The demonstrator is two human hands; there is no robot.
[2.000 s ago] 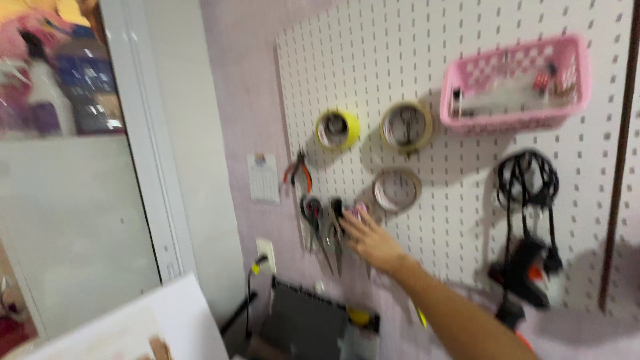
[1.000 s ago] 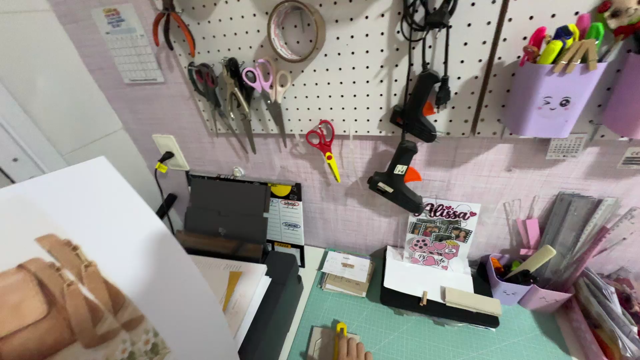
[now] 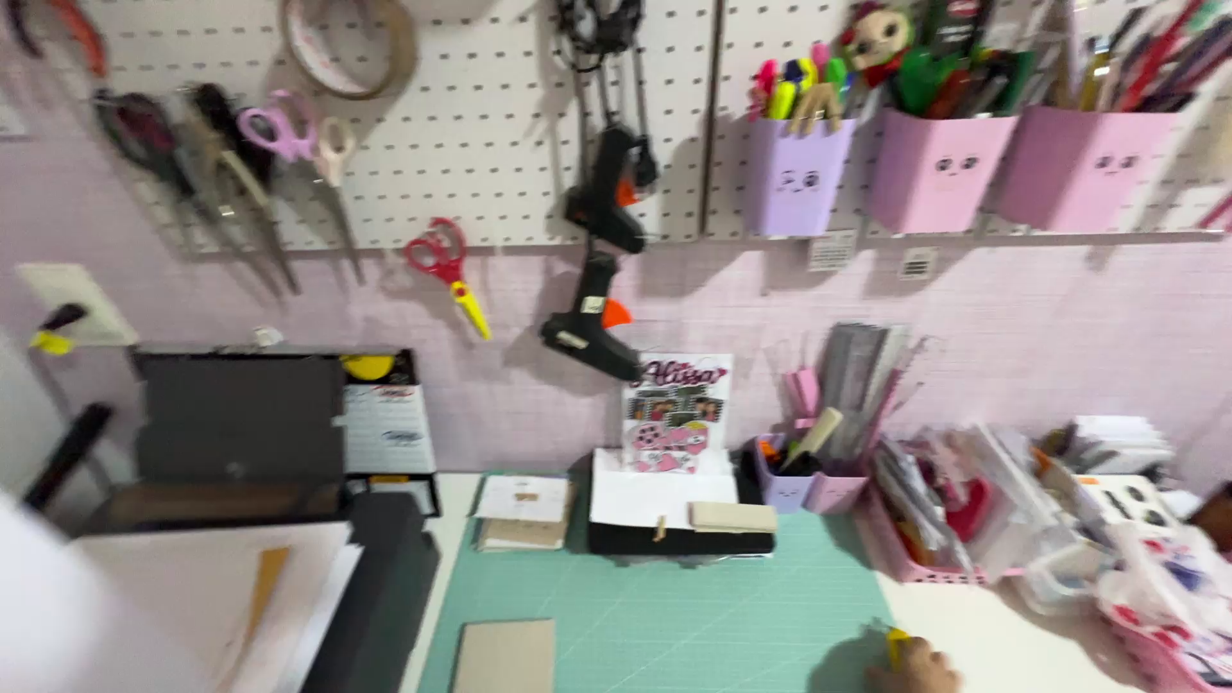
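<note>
At the bottom right, my right hand [image 3: 919,668] is closed on a yellow tool [image 3: 897,643], mostly hidden by the fingers; its kind cannot be told. The hand is over the right part of the green cutting mat [image 3: 712,616]. A beige board [image 3: 505,656] lies near the mat's lower left. At the left edge is a blurred white sheet [image 3: 58,606], very close to the camera; no hand shows on it. My left hand is not in view.
A printer [image 3: 380,587] with papers stands left of the mat. At its back are a stack of cards [image 3: 525,500] and a black tray [image 3: 674,541]. Pink baskets [image 3: 934,575] stand right. Scissors [image 3: 448,274], glue guns [image 3: 592,327] and pen cups [image 3: 943,173] hang on the pegboard [image 3: 481,144].
Two seconds ago my right hand was at the tools on the pegboard; a second ago it was by the beige board. Now it is farther right, with the yellow tool. The view has turned right.
</note>
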